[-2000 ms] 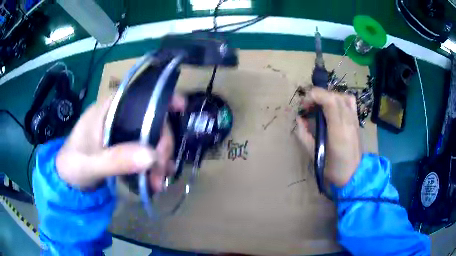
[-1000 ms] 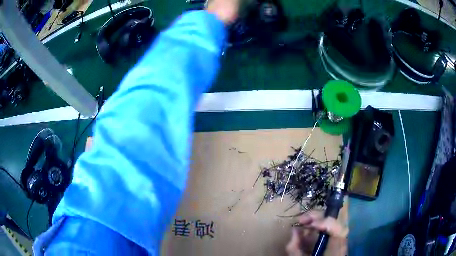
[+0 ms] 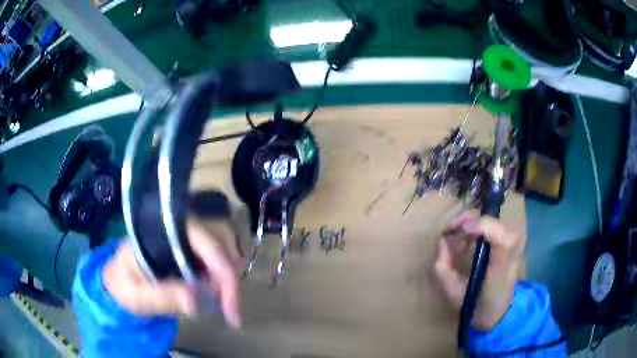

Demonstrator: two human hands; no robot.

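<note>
My left hand (image 3: 171,283) holds the headband of a black headset (image 3: 157,189) with two silvery hoops, at the left of the cardboard. An open round black earcup (image 3: 276,168) lies right of it, showing a pale centre and a small green circuit board (image 3: 306,149) at its upper right. Silvery-tipped wires extend from the cup towards me. My right hand (image 3: 482,266) holds a black soldering iron (image 3: 485,238), tip pointing up. The tip is blurred over a pile of wired components (image 3: 454,168).
A green solder reel (image 3: 506,68) stands at the upper right, beside an iron stand with a yellowish sponge (image 3: 543,176). Another headset (image 3: 87,185) lies at the left. Brown cardboard (image 3: 377,280) lies under the work. More headsets lie beyond the white strip (image 3: 412,71).
My left arm has come back from the far side of the bench, and the headset with its open cup is in front of me. My right hand still holds the iron.
</note>
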